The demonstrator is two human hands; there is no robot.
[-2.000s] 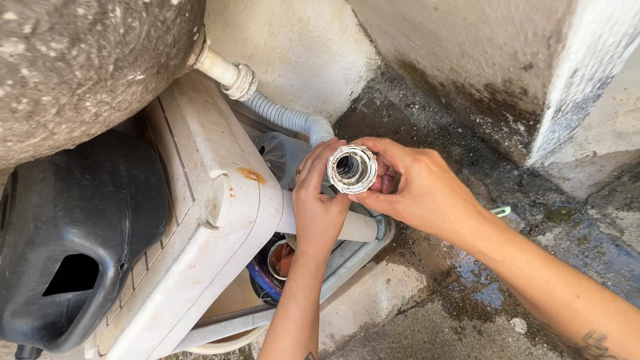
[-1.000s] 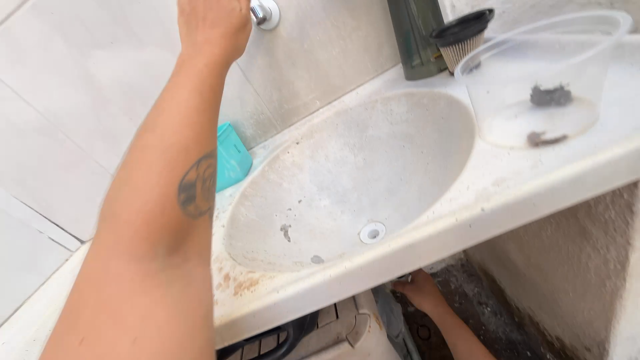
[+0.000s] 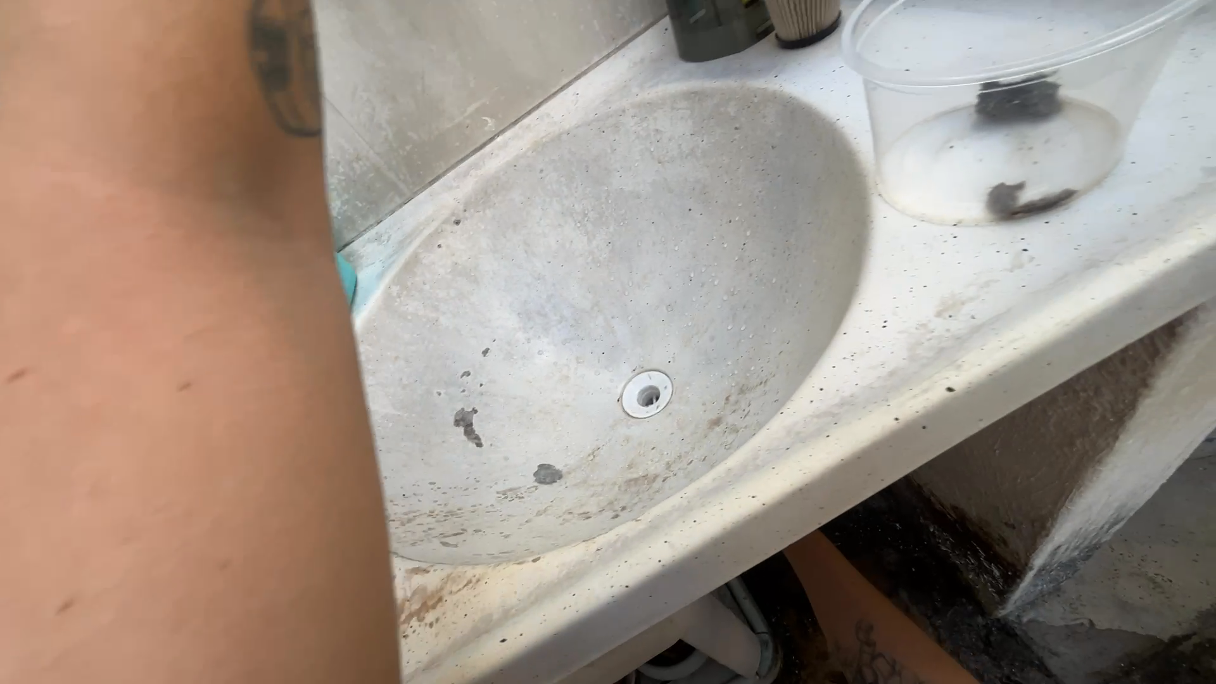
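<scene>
My left forearm, with a tattoo near the top, fills the left side of the view; my left hand is beyond the top edge and out of sight. My right forearm reaches under the sink counter at the lower right, and the counter hides my right hand. Between them lies an oval sink basin point(image 3: 608, 266) with a white drain fitting point(image 3: 647, 394) in its bottom. Dark worn patches mark the basin's lower left. Below the counter's front edge, part of a pale plastic item and a grey tube show.
A clear plastic tub point(image 3: 1007, 161) holding dark clumps stands on the counter point(image 3: 988, 332), right of the basin. Behind it are a dark green container point(image 3: 719, 28) and a pleated filter point(image 3: 804, 19). A turquoise object point(image 3: 348, 280) peeks out beside my left arm. A wall support point(image 3: 1054, 475) stands below.
Two seconds ago both my hands held a white threaded fitting on a grey corrugated hose below. A second ago my left hand was up at a wall tap. The view has moved to the basin.
</scene>
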